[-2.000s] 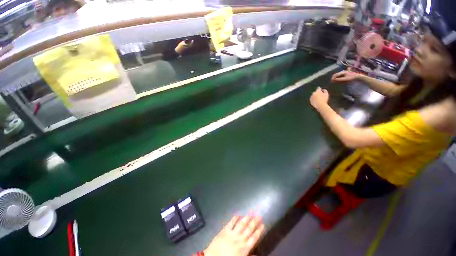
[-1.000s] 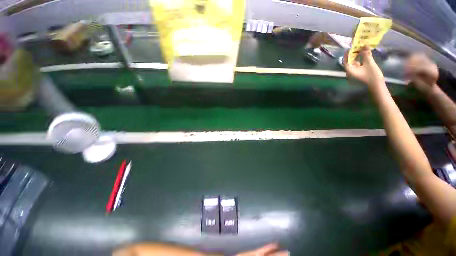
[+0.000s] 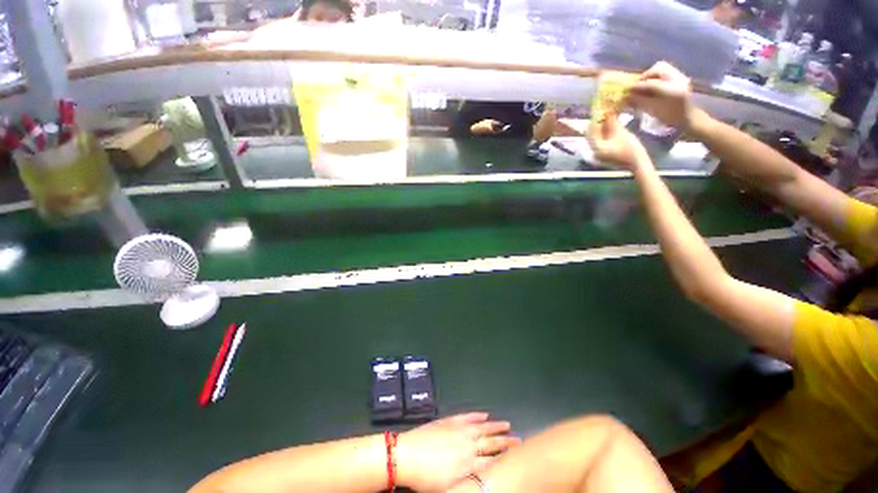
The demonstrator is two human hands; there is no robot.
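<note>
Two flat black battery packs with white print lie side by side on the dark green bench, low in the middle. My left hand, with a red string at the wrist, rests palm down just below them. Its fingers point right and are slightly apart, and no object shows in it. A bent bare part of my right arm shows at the bottom edge, right of the left hand; my right hand cannot be made out there.
A red pen and a white pen lie left of the packs. Behind them is a small white fan. Clear trays are at the left edge. A person in yellow at right holds up a yellow card. A white strip borders the green belt.
The view has swung from the right to face the bench. My left forearm and hand now show more fully below the packs. The neighbour has both hands at the yellow card.
</note>
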